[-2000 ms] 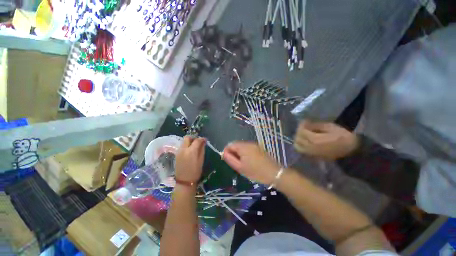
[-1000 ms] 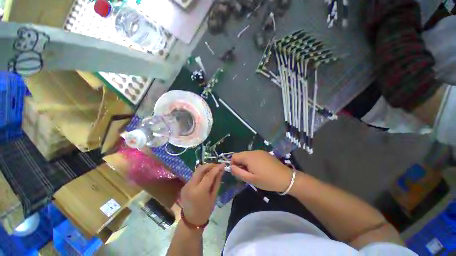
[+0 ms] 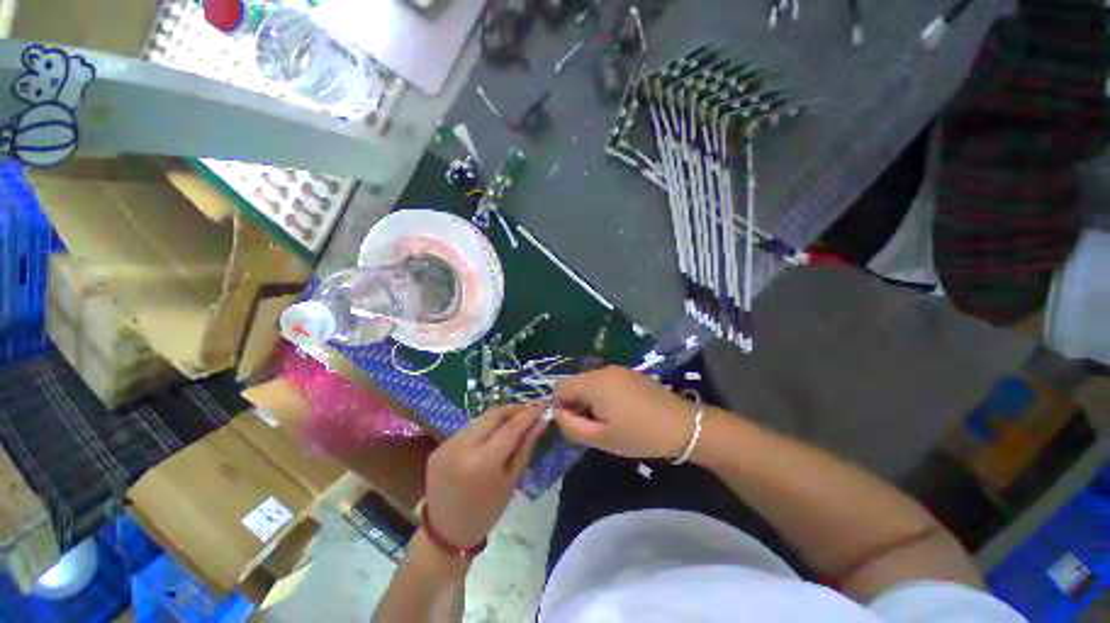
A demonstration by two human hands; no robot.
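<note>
My left hand (image 3: 477, 472) and my right hand (image 3: 618, 414) meet at the bench's near edge. Their fingertips pinch a tiny white piece (image 3: 549, 414) between them. Most of it is hidden by the fingers. Loose cable leads (image 3: 517, 371) lie in a tangle just beyond my hands. A single white lead (image 3: 565, 267) lies diagonally on the mat. A fanned row of leads (image 3: 706, 207) with green-black striped upper ends lies farther up and to the right.
A tape roll (image 3: 481, 282) holds a clear bottle (image 3: 365, 307) at the left. A metal upright (image 3: 207, 118) crosses the upper left. Perforated trays (image 3: 286, 195) and a red-capped bottle (image 3: 304, 51) stand beyond. Another person's plaid sleeve (image 3: 1016, 158) is at the right. Cartons (image 3: 213, 493) are lower left.
Since two seconds ago, my hands have moved down to the near edge and closed together; the lead stretched between them is no longer seen there. The neighbour's hand has left the fanned leads. The view has shifted.
</note>
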